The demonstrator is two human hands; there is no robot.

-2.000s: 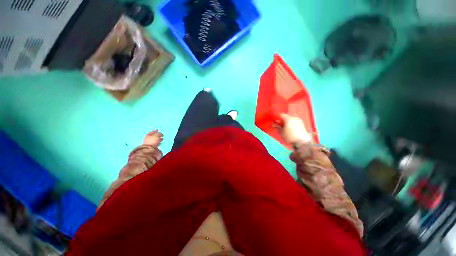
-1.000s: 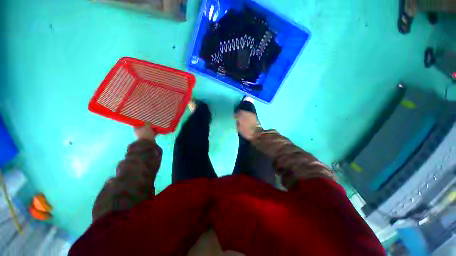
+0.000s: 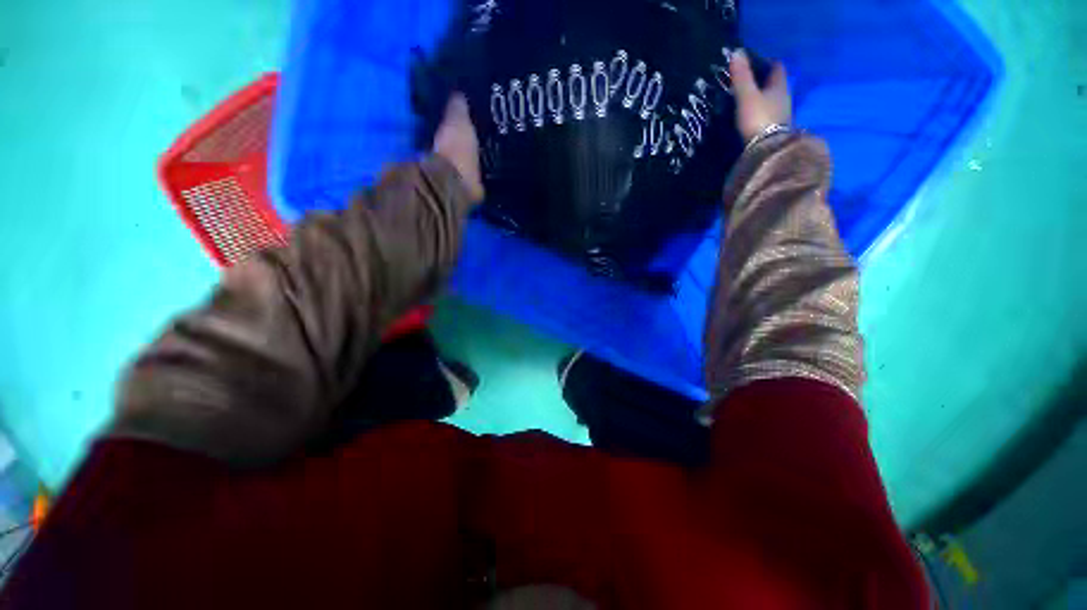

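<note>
A large bundle of black moulded straps [image 3: 572,155] with white oval outlines lies in or just above the blue plastic crate [image 3: 888,107]. My left hand [image 3: 460,145] is on the left side of the bundle, its fingers partly hidden behind the straps. My right hand [image 3: 758,98] is on the right side, with thumb and fingers at the bundle's edge. Both hands hold the bundle between them. Whether the bundle is lifted clear of the crate's base cannot be told.
The red plastic basket [image 3: 227,173] rests on the green floor left of the crate, partly hidden by the crate and my left sleeve. My feet are on the floor close to the crate's near side. A dark curved shape shows at the lower right edge.
The red basket was in my left hand and now sits on the floor. Both hands have moved onto the black straps. The crate appears much nearer.
</note>
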